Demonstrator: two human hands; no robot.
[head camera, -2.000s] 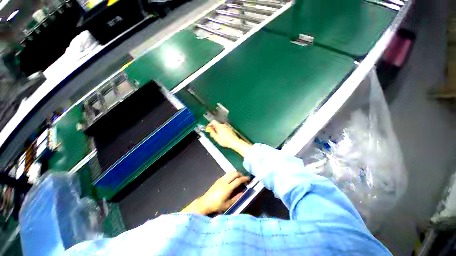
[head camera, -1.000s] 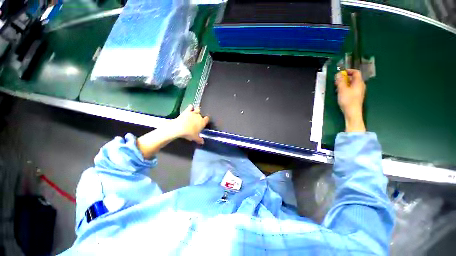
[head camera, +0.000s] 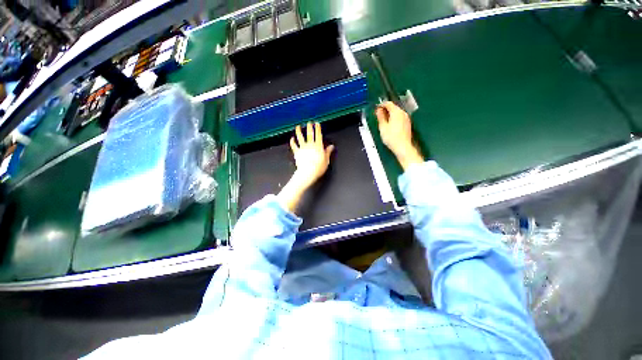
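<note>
The work tray (head camera: 384, 176) lies in front of me, lined with black sheet (head camera: 345, 183), with a blue front edge. My left hand (head camera: 310, 156) lies with fingers spread on the black lining near its back, holding nothing. My right hand (head camera: 395, 126) is over the green board just right of the tray, beside a small metal latch (head camera: 408, 102). Its fingers are curled; whether they hold anything is hidden. A second black-lined tray (head camera: 299, 105) with a tall blue front wall stands just behind the work tray.
A bubble-wrapped pale blue stack (head camera: 134, 165) lies on the green board to the left. A dark parts tray (head camera: 91, 105) is behind it. Green boards (head camera: 507, 105) extend right along the metal edge. A clear bag of crumpled scraps (head camera: 563, 260) hangs at the lower right.
My left hand has moved from the tray's front left corner onto the black lining. My right hand stays beside the latch; the yellow item seen at its fingers no longer shows. The view has turned.
</note>
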